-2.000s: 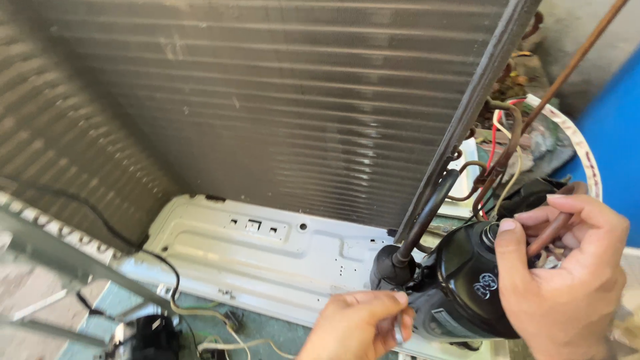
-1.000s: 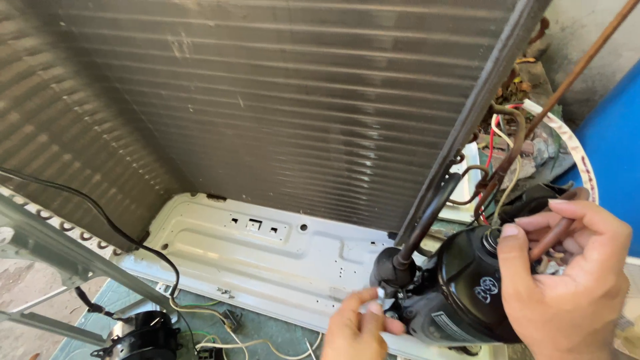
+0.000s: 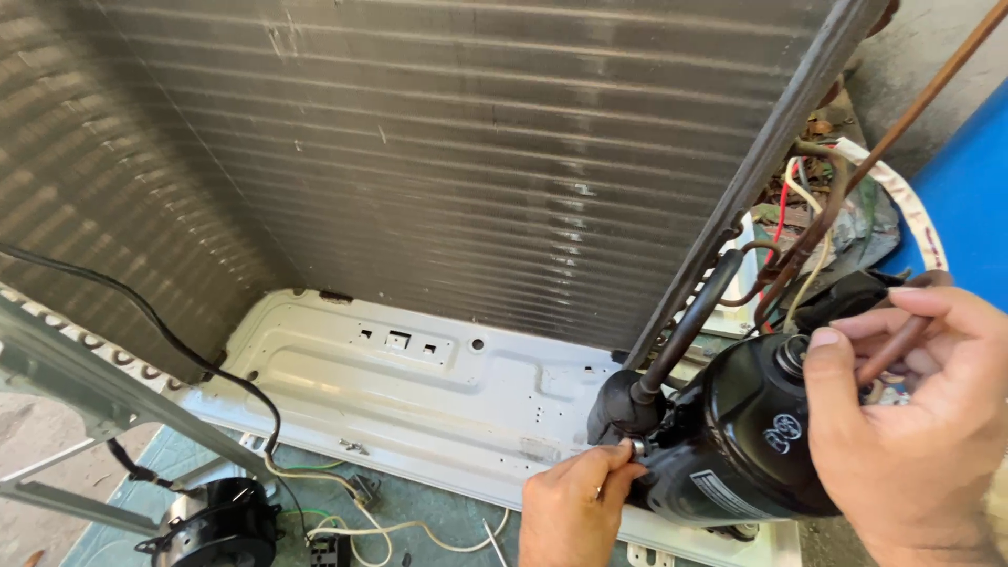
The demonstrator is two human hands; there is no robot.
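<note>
A black compressor (image 3: 752, 433) lies tilted at the right end of the white metal base pan (image 3: 378, 386) of an air conditioner's outdoor unit. My right hand (image 3: 906, 409) grips its upper end, with the thumb near the top terminal and the fingers around a short copper pipe stub (image 3: 894, 350). My left hand (image 3: 579, 496) pinches a small metal nut or fitting (image 3: 639, 448) between thumb and fingertips, low beside the compressor's accumulator (image 3: 626, 405). A dark insulated pipe (image 3: 693, 315) rises from the accumulator. The finned condenser coil (image 3: 472, 173) stands behind the pan.
A black fan motor (image 3: 216, 524) with loose wires (image 3: 425, 535) lies at the lower left, by a grey metal frame (image 3: 142, 402). A black cable (image 3: 157, 315) crosses the left side. Long copper tubing (image 3: 906, 126), red and white wires and a blue barrel (image 3: 969, 197) are at the right.
My left hand has shifted slightly and its fingers are now closer to the base of the accumulator. The right hand keeps its hold on the compressor's upper end.
</note>
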